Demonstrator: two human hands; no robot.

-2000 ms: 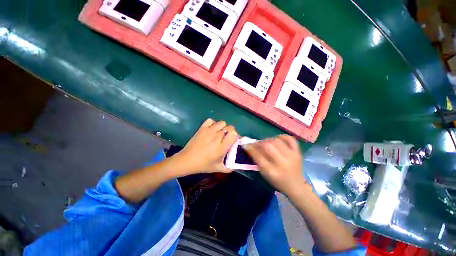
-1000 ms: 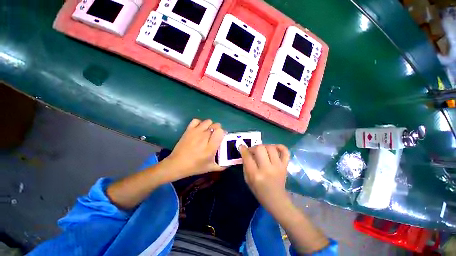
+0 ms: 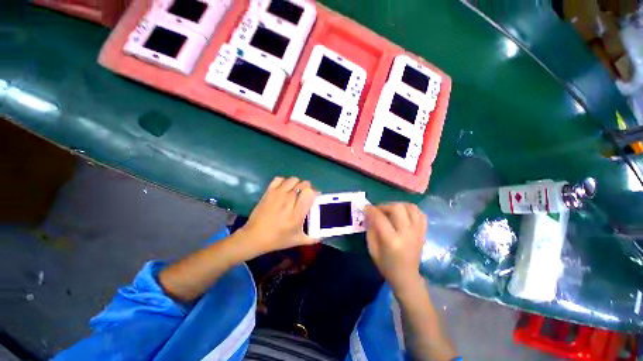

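A white palm-sized device with a black screen, likely a compact camera (image 3: pixel 335 215), is held screen up near the bench's front edge. My left hand (image 3: pixel 282 215) grips its left end, with the thumb along the lower side. My right hand (image 3: pixel 396 236) is at its right end, fingers bent together over the button area. Whether a wipe is between the right fingertips cannot be seen. The whole screen shows uncovered between the hands.
A pink-red foam tray (image 3: pixel 350 151) holds several similar white devices beyond my hands. To the right are a white bottle (image 3: pixel 534 197) with red markings, a long white pack (image 3: pixel 539 257) and a crumpled shiny heap (image 3: pixel 495 240). A red crate (image 3: pixel 564 337) is below the bench.
My right hand has moved from over the screen to the device's right end, uncovering the screen. My left hand keeps its grip. The head view has shifted slightly.
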